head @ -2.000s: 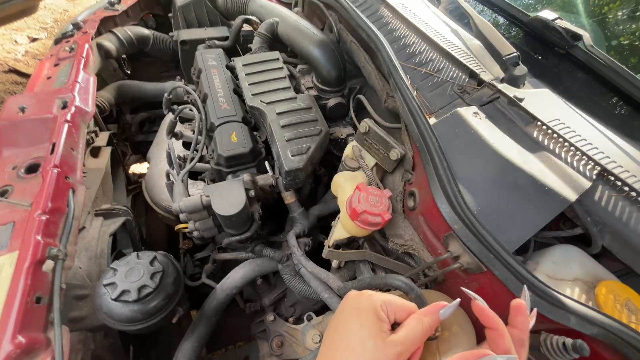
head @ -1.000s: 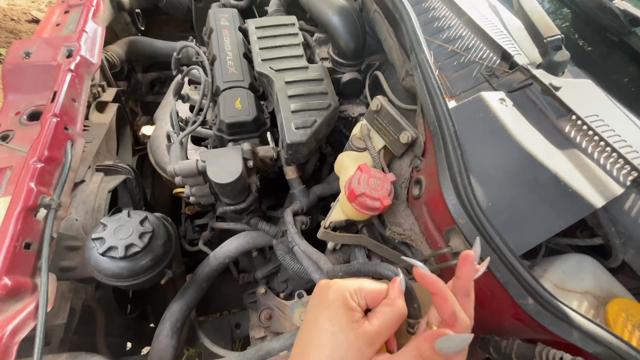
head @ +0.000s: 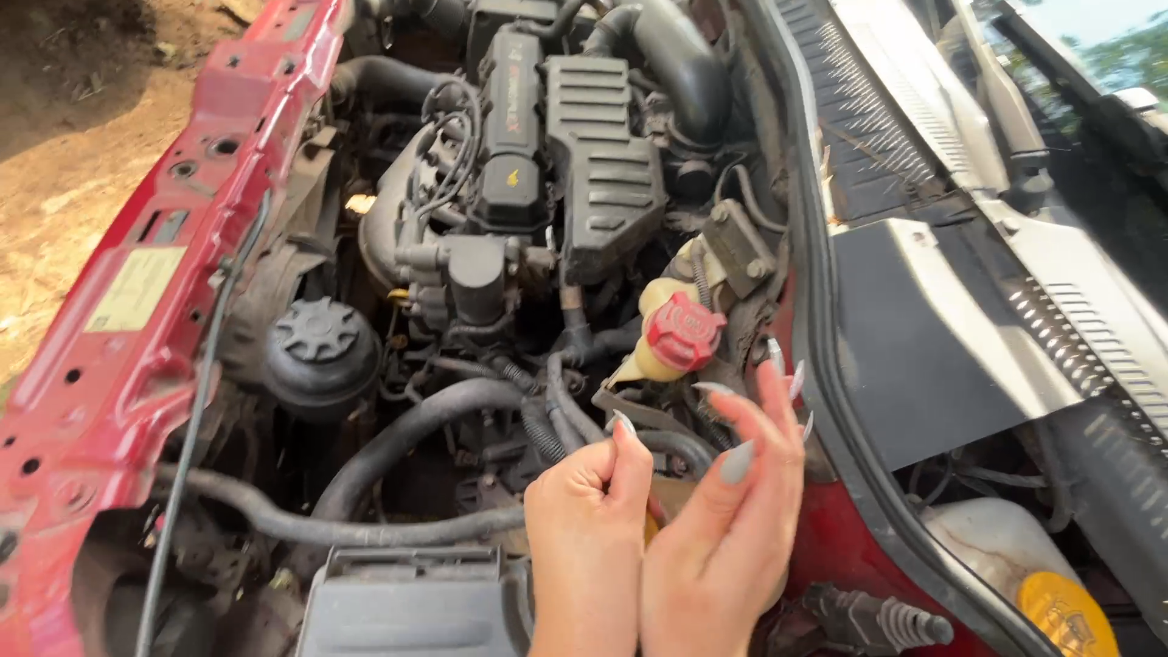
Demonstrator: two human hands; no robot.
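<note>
Both hands hover low over a car's engine bay, their wrists side by side and touching. My left hand (head: 589,511) is curled into a loose fist with the thumb up; no object shows in it. My right hand (head: 744,493) has its fingers raised and apart, with long grey nails, and holds nothing. Just above the fingertips is a reservoir with a red cap (head: 686,330). Thick black hoses (head: 411,433) run left of the hands. Farther up are the black engine cover (head: 513,137) and a ribbed black air filter housing (head: 607,155).
A round black-capped canister (head: 319,351) stands left. The grey lid of a box (head: 411,607) lies at the bottom. Along the left runs the red front panel (head: 173,246) with a thin metal rod (head: 196,438). A yellow cap (head: 1066,613) tops a white tank (head: 999,543) at lower right.
The right hand's fingers have risen and straightened, and the hands now stand upright side by side. The view has shifted, bringing the grey box lid into sight.
</note>
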